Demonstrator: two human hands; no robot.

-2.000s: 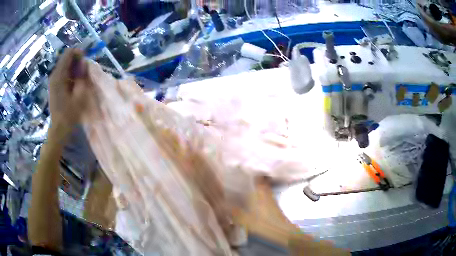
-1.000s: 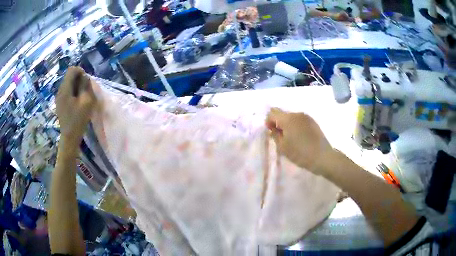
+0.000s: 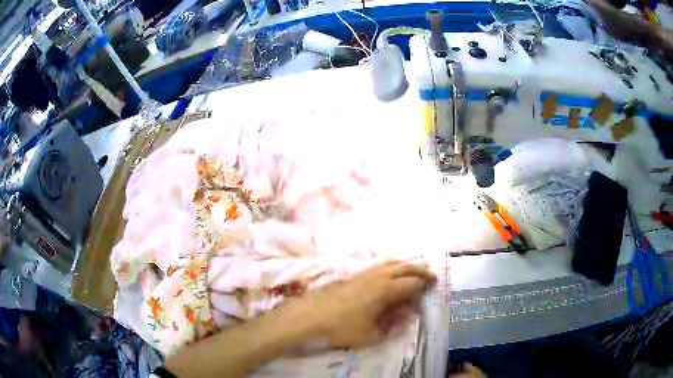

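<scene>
The pale pink garment (image 3: 280,251) lies bunched on the machine table, with orange-red flowers on its left part. Its right part is washed out by bright light. A crinkled, grid-like strip (image 3: 435,317) runs down its right edge. My left hand (image 3: 373,299) reaches in from the lower left and lies palm down on the cloth, fingertips at this strip. Whether the fingers grip cloth is unclear. Only a small part of my right hand (image 3: 466,370) shows at the bottom edge; what it does is hidden.
The white sewing machine (image 3: 509,96) stands right of the cloth. Orange-handled snips (image 3: 503,223), a white cloth bundle (image 3: 546,184), a black flat rectangle (image 3: 600,229) and blue-handled scissors (image 3: 647,277) lie at the right. A brown cardboard strip (image 3: 107,244) and a grey box-like device (image 3: 59,188) are at the left.
The garment was held up and spread between both hands; now it lies on the table. My left hand has moved down and right, my right hand down almost out of view.
</scene>
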